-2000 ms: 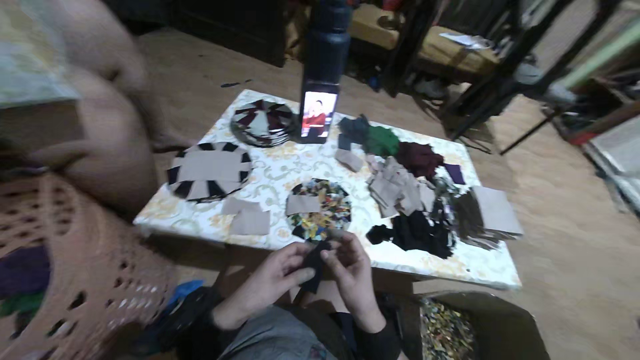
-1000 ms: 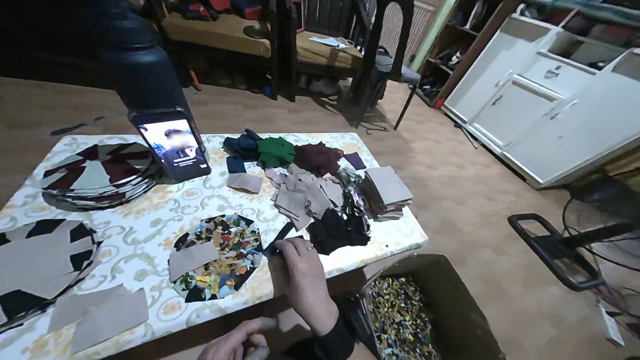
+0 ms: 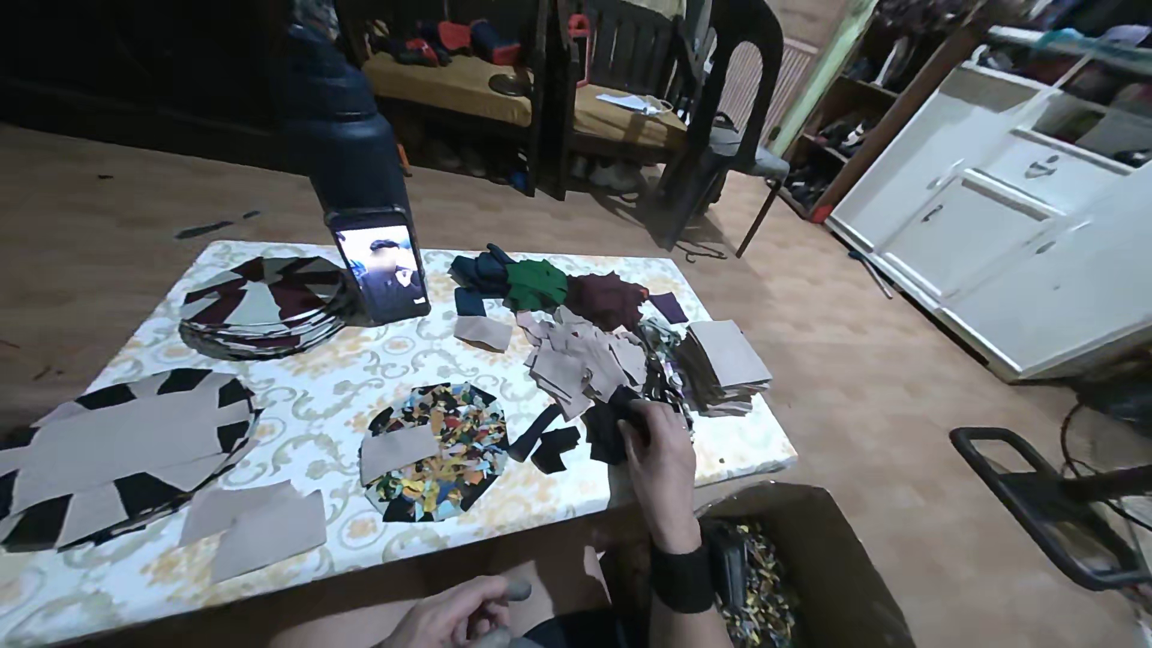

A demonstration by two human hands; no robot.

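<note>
My right hand (image 3: 661, 463) reaches over the table, its fingertips touching the pile of black fabric pieces (image 3: 605, 434); whether they grip a piece cannot be told. My left hand (image 3: 463, 615) is low in front of the table, fingers apart, holding nothing visible. Left of the black pieces lies a round multicoloured patchwork (image 3: 459, 441) with a beige fabric piece (image 3: 400, 450) on it. Beige scraps (image 3: 585, 360), maroon scraps (image 3: 607, 301), green scraps (image 3: 536, 284) and dark blue scraps (image 3: 483, 271) lie behind. A stack of beige fabric squares (image 3: 729, 353) stands at the right.
Striped round fabric pieces (image 3: 261, 301) are stacked back left, with a black-and-beige round (image 3: 135, 441) nearer. A phone (image 3: 382, 265) leans on a dark bottle-like object (image 3: 346, 135). A cardboard box (image 3: 828, 558) of colourful scraps stands by the table's right front. Beyond are a chair (image 3: 738, 90) and white cabinet (image 3: 972, 207).
Two seconds ago both hands were together on a dark fabric piece; now they are apart, the right one at the black pile. The view has swung to the right.
</note>
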